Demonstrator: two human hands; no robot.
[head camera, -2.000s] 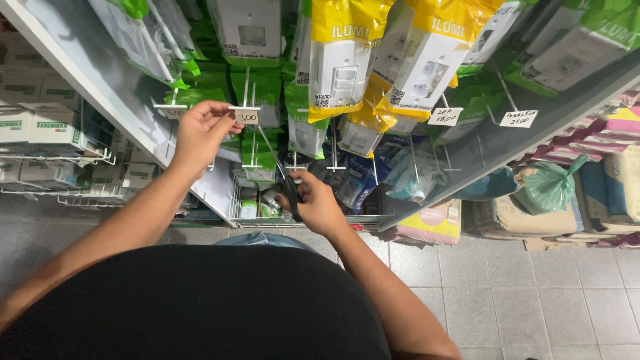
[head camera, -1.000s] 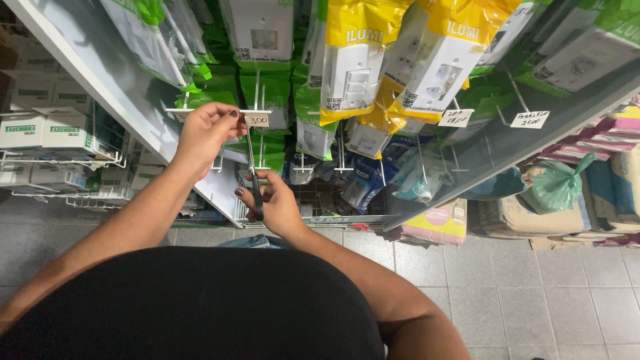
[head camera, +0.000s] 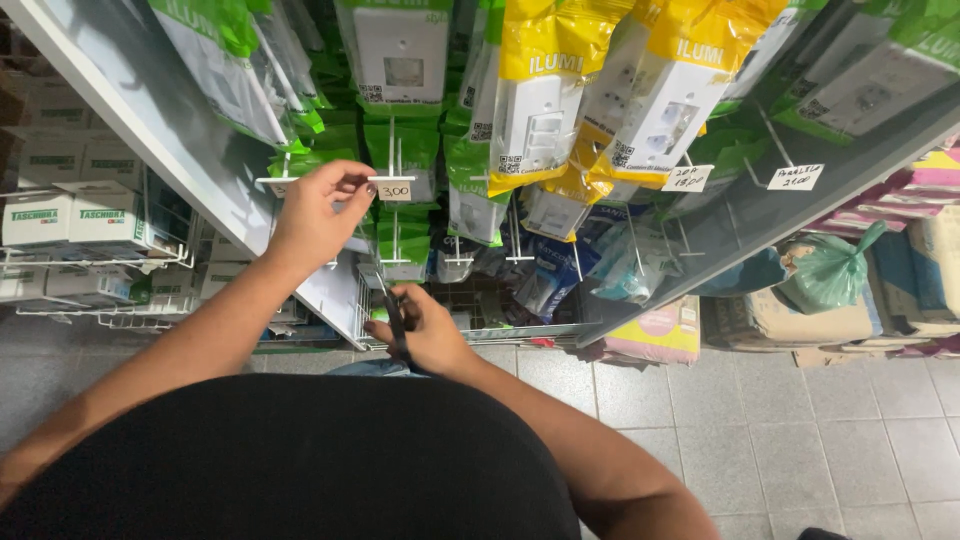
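Note:
My left hand (head camera: 322, 214) is raised to a display hook, its thumb and fingers at the left end of a small price tag (head camera: 394, 190) with handwritten figures. The tag hangs at the hook's front bar; whether my fingertips pinch it or the bar is hard to tell. Lower and to the right, my right hand (head camera: 427, 330) is closed around dark-handled scissors (head camera: 396, 319), their narrow metal blades pointing up toward the hooks. Behind the tag hang green-topped packs of wall plates (head camera: 401, 60). To the right hang yellow Ilumi packs of switch plates (head camera: 544, 97).
A grey side panel (head camera: 172, 172) slopes down at the left, with Taschibra boxes (head camera: 109, 217) on wire racks beyond it. Another panel (head camera: 757, 262) closes off the right side, near a green plastic bag (head camera: 832, 266) on stacked sacks. Bare hook ends and a wire basket (head camera: 525, 330) are below.
The right hand with the scissors has moved down and away from the tag since the earliest frame, where the blades pointed up-left. The left hand has stayed at the tag.

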